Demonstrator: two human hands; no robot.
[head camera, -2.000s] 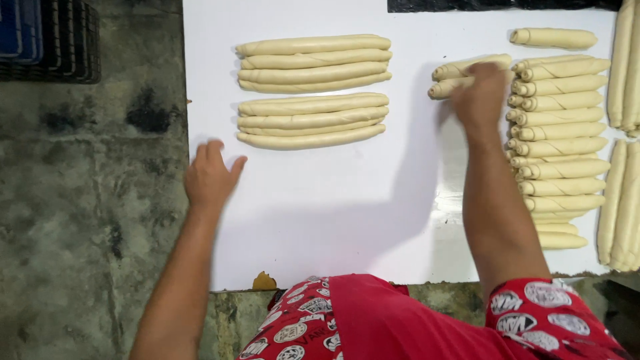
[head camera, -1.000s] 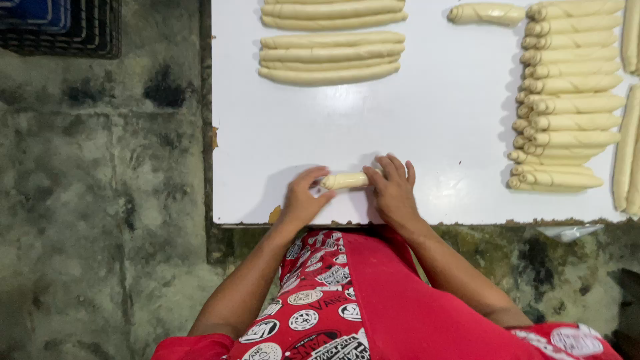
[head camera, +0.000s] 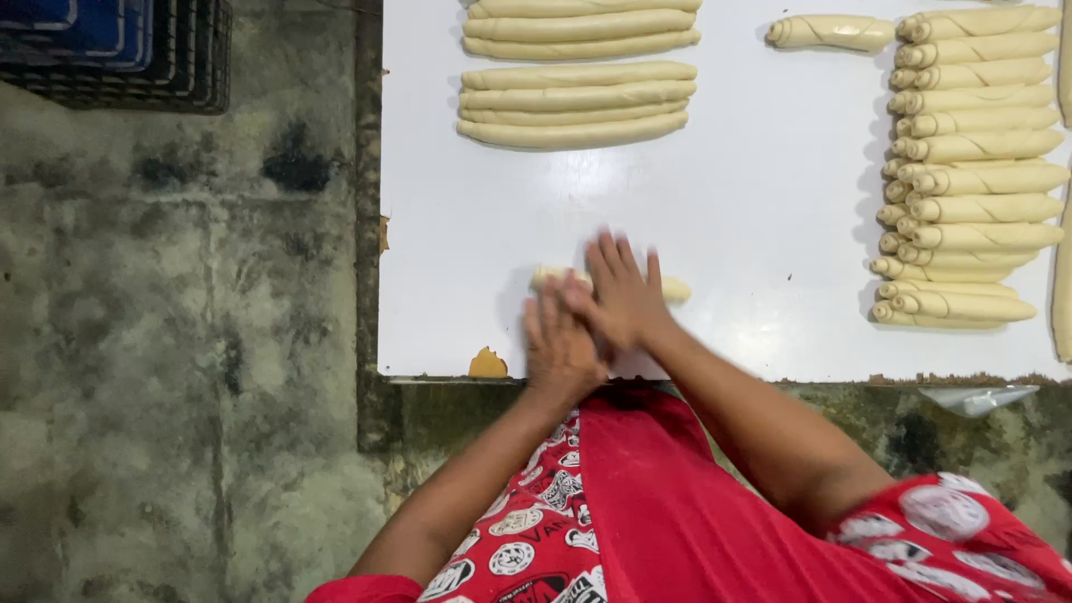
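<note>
A rolled dough piece (head camera: 675, 290) lies near the front edge of the white table, mostly covered by my hands, with its two ends showing. My right hand (head camera: 621, 289) rests flat across its middle, fingers extended. Beside it my left hand (head camera: 563, 339) lies lower, its blurred fingertips at the dough and touching or overlapping the right thumb. Long dough ropes (head camera: 574, 130) lie side by side in two groups beyond my hands. Short coiled dough rolls (head camera: 976, 180) are stacked at the right, and a single roll (head camera: 833, 32) lies left of the stack's far end.
The white tabletop (head camera: 754, 209) has a chipped front edge and a bare brown patch (head camera: 487, 363). More long dough ropes (head camera: 1064, 293) run along the far right. Stacked plastic crates (head camera: 188, 59) stand on the floor at upper left. A clear plastic piece (head camera: 978, 399) hangs below the front edge.
My right hand has come from the roll stack to the front of the table with a roll. One second ago my hands were at its ends; now they lie together over its middle, and it looks longer.
</note>
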